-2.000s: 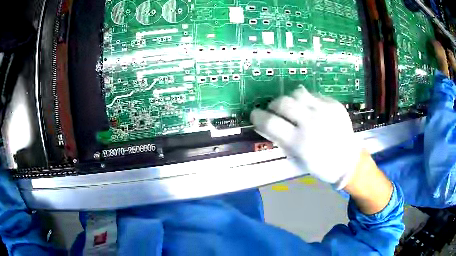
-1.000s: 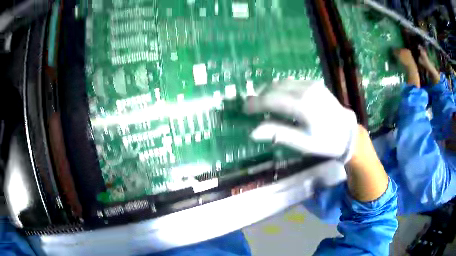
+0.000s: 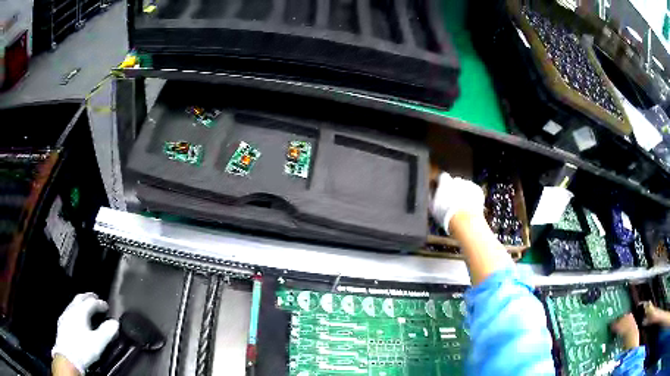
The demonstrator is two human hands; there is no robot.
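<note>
My left hand [image 3: 83,334], in a white glove with curled fingers, is at the lower left against a black bulbous-headed tool [image 3: 139,334] with a handle. I cannot tell whether it grips the tool. My right hand [image 3: 457,201], also gloved in white, reaches into a shallow tan cardboard box [image 3: 520,213] of small dark shiny cylinders. Its fingertips are hidden, so I cannot tell if they hold anything. The green circuit board [image 3: 367,334] lies in its black carrier below, partly covered by my right sleeve.
A black foam tray [image 3: 352,213] holds several small green modules [image 3: 297,159]. A slotted black foam tray [image 3: 294,40] lies on the upper shelf. A silver rail [image 3: 220,239] runs below the shelf. At right, another person's hands [image 3: 626,330] are over another board [image 3: 588,316].
The view has swung up from the board to the shelves. My right hand has moved from over the board to the cardboard box. My left hand and the black tool have come into view.
</note>
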